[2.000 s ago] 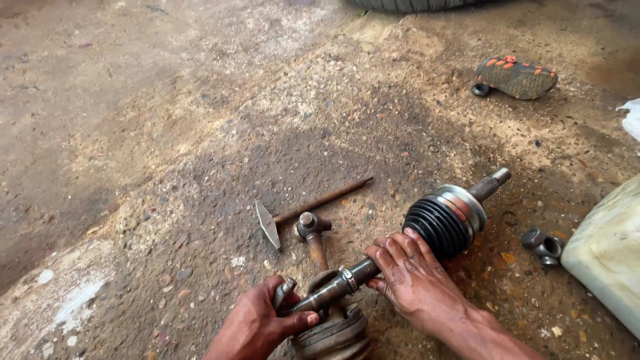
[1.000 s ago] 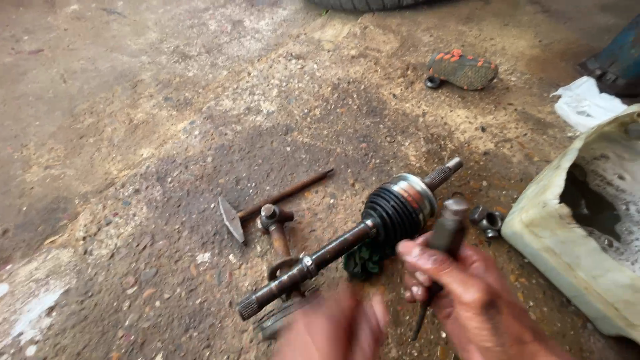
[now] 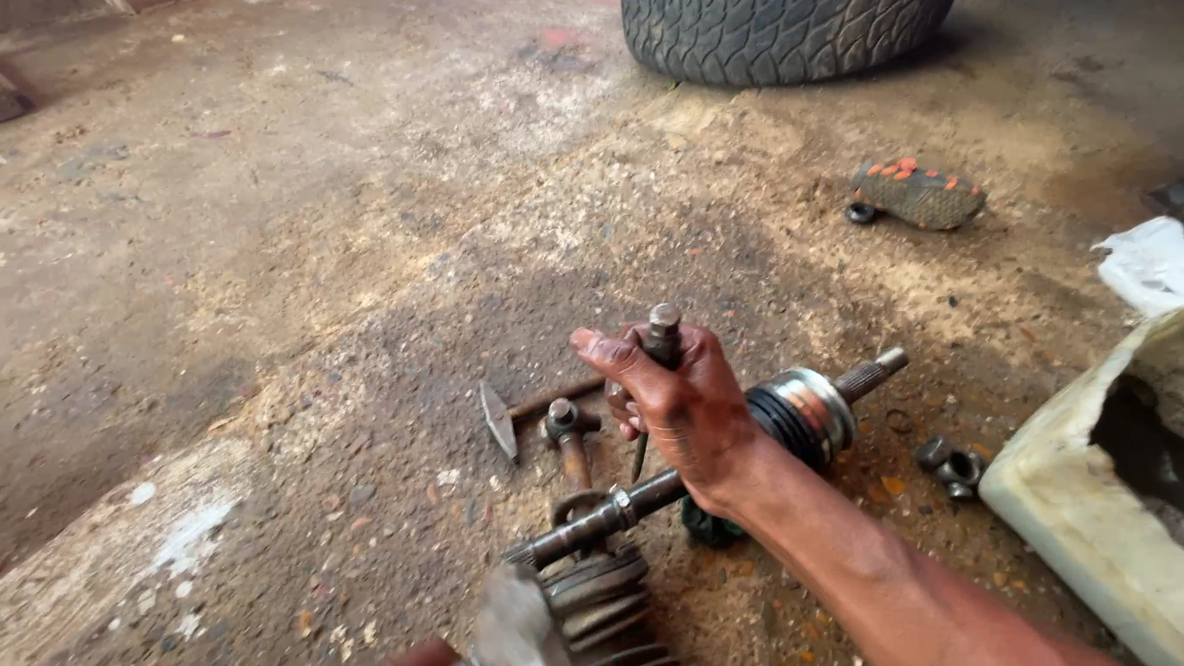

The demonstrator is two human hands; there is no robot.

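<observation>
My right hand (image 3: 680,398) is closed around a dark tool with a round metal end (image 3: 664,319) upward and a thin rod below. Behind and below the wrist lies a drive axle shaft (image 3: 573,536), with a metal clamp, a black ribbed rubber boot (image 3: 786,421) and a splined end at upper right. Its lower left end rests by a second ribbed boot (image 3: 610,601). Only a blurred bit of my left hand (image 3: 425,653) shows at the bottom edge, beside a blurred grey metal object (image 3: 518,615); its grip is unclear. A chipping hammer (image 3: 499,421) lies left of the right hand.
A rusty rod with a bolt-like head (image 3: 564,421) lies beside the hammer. Small metal joint parts (image 3: 957,467) sit near a cut plastic container (image 3: 1036,490) at right. Farther off are a shoe (image 3: 920,194), a black ring (image 3: 860,214), white plastic (image 3: 1147,264) and a tyre (image 3: 786,42).
My right hand has gone from the shaft to holding the dark tool, now raised over the shaft's middle. My left hand has left the shaft and moved down to the bottom edge.
</observation>
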